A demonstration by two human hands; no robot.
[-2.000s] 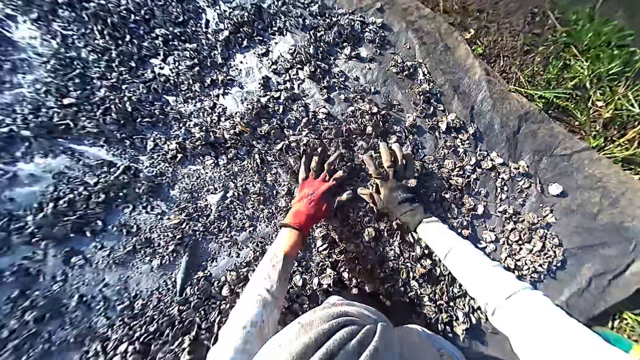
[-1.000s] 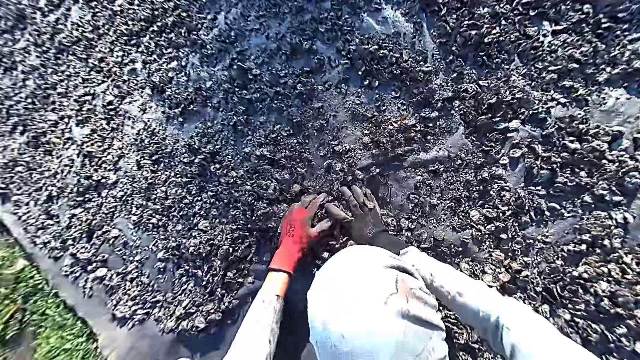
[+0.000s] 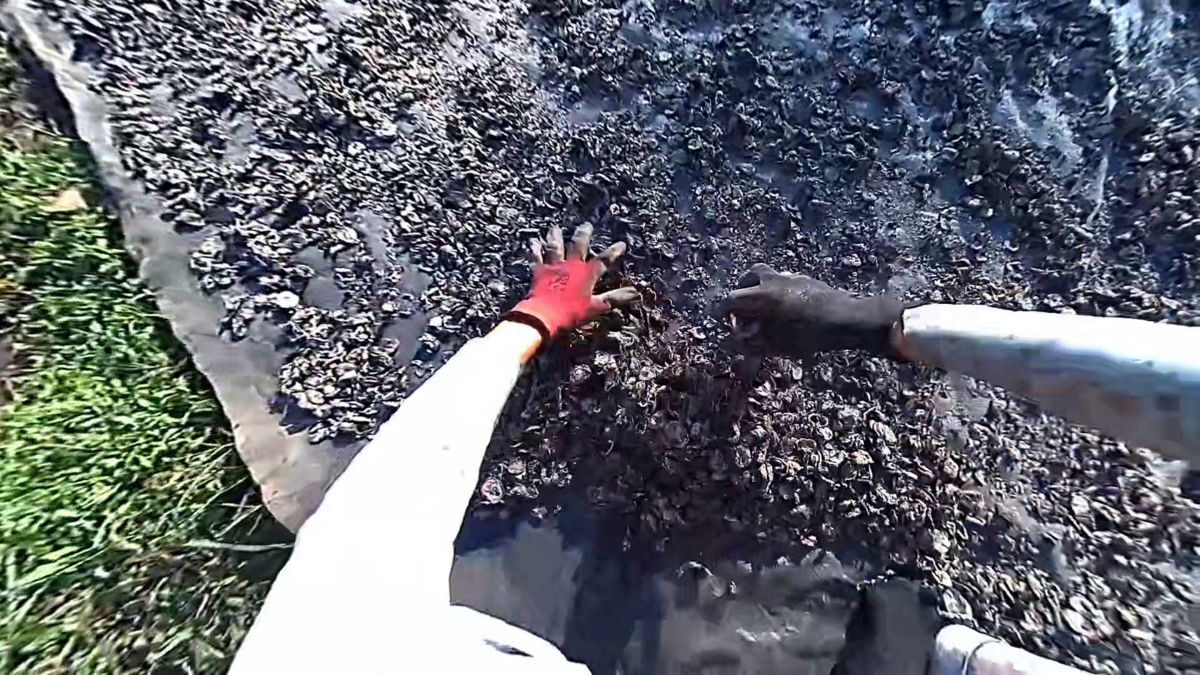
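Observation:
Small dark curled dried pieces (image 3: 825, 441), their exact kind unclear, lie spread thickly over a dark ground sheet (image 3: 187, 291). My left hand (image 3: 567, 281), in a red glove with grey fingers, rests palm down on them with its fingers spread, holding nothing. To its right, my right hand (image 3: 806, 314) wears a dark glove and reaches in from the right, low over the pieces. Its fingers point left and look bent; blur and shade hide whether anything is in them. A gap with loose pieces separates the two hands.
Green grass (image 3: 84, 403) borders the sheet along the left, beyond its slanting edge. Bare sheet shows near my body at the bottom. A dark shape and a pale cylindrical form (image 3: 994, 652) appear at the bottom right.
My hands, close together a second ago, are now apart, with the left one's fingers spread. The view has swung strongly, bringing more of the grassy edge in at the left.

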